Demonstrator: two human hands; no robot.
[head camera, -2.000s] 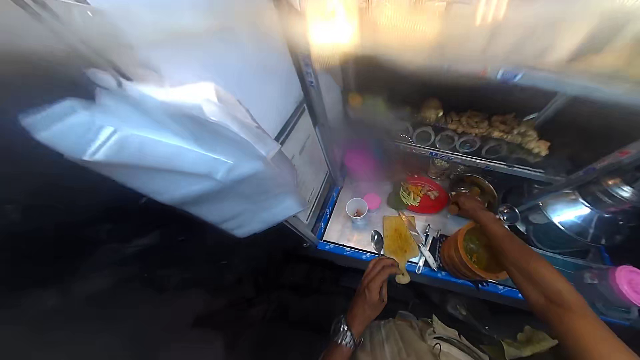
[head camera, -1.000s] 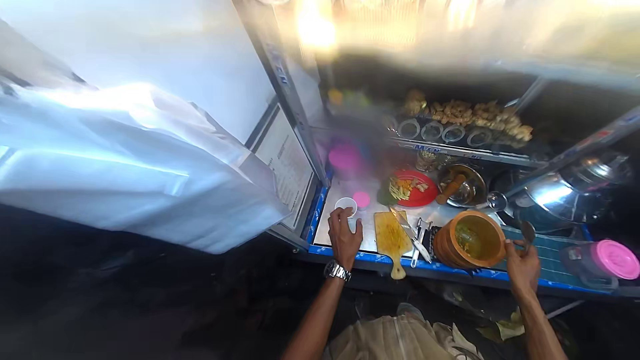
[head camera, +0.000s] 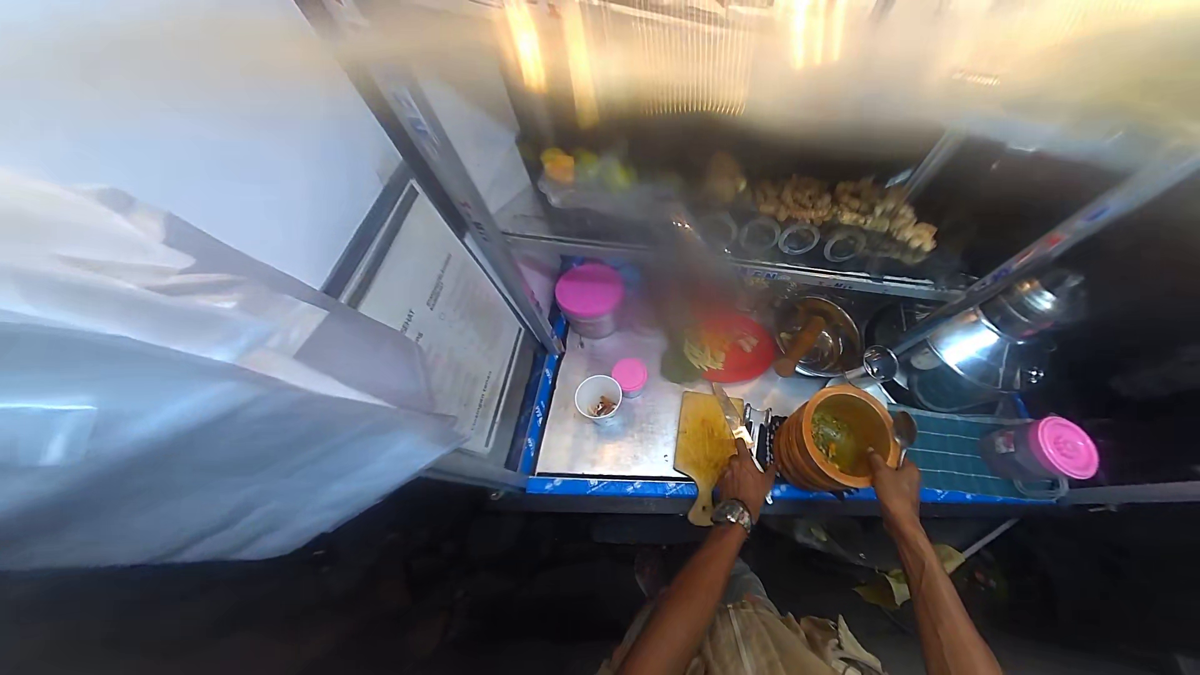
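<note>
My left hand (head camera: 747, 480) is over the right edge of a yellow cutting board (head camera: 705, 441), its fingertips at the handle end of a knife (head camera: 727, 409); whether it grips the knife is unclear. In my right hand (head camera: 897, 487) is a metal spoon (head camera: 904, 428), beside the rim of a brown mortar-like pot (head camera: 795, 441) with green and yellow food inside. A white cup (head camera: 598, 398) with small brown pieces stands left of the board. Behind the board, a red plate (head camera: 741, 348) bears cut pale food. A wooden pestle (head camera: 800, 347) rests in a metal bowl (head camera: 848, 330).
Pink-lidded containers stand at the back left (head camera: 590, 292), beside the cup (head camera: 630, 376) and at the far right (head camera: 1067, 448). A large metal pot (head camera: 966, 361) is at right. Cart posts frame the counter, and a pale hanging sheet (head camera: 206, 422) fills the left.
My left hand has left the white cup and moved right to the knife beside the board. My right hand, with the spoon, has come to the pot's rim.
</note>
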